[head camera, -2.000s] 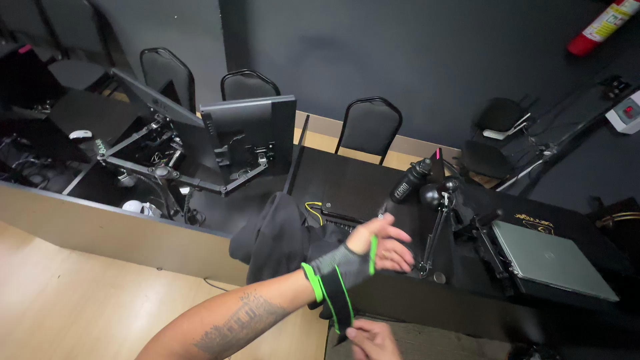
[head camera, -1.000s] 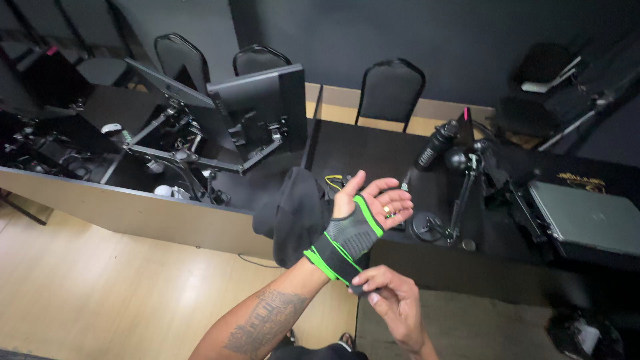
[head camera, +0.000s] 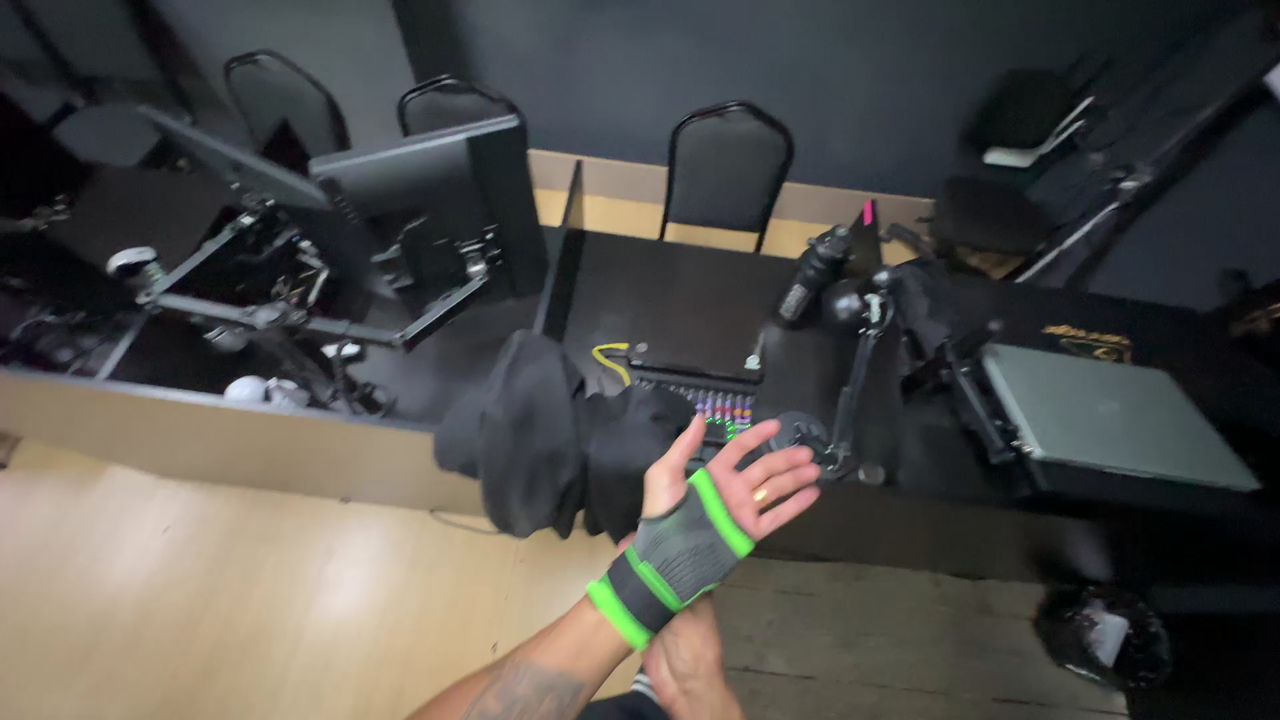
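Note:
My left hand (head camera: 745, 485) is palm up with its fingers apart and holds nothing; a ring sits on one finger. Around its palm and wrist is a grey knit wrist brace (head camera: 690, 545) with bright green edges. A black strap (head camera: 640, 592) wraps the brace at the wrist. From below, my right hand (head camera: 688, 645) reaches behind the braced wrist and grips it; most of its fingers are hidden, with a fingertip showing at the brace's left side. Just beyond my hands, a black cloth garment (head camera: 530, 440) hangs over the desk partition.
Behind the partition, the black desk (head camera: 660, 290) holds a keyboard with coloured lights (head camera: 725, 408), a black bottle (head camera: 815, 272) and headphones (head camera: 800, 435). Monitors on arms (head camera: 420, 200) stand left, a closed laptop (head camera: 1110, 415) right. A lined waste bin (head camera: 1100, 635) is on the floor at lower right.
My right hand has moved from the strap's loose end to behind the wrist. The strap, hanging away from the brace two seconds ago, now lies around it.

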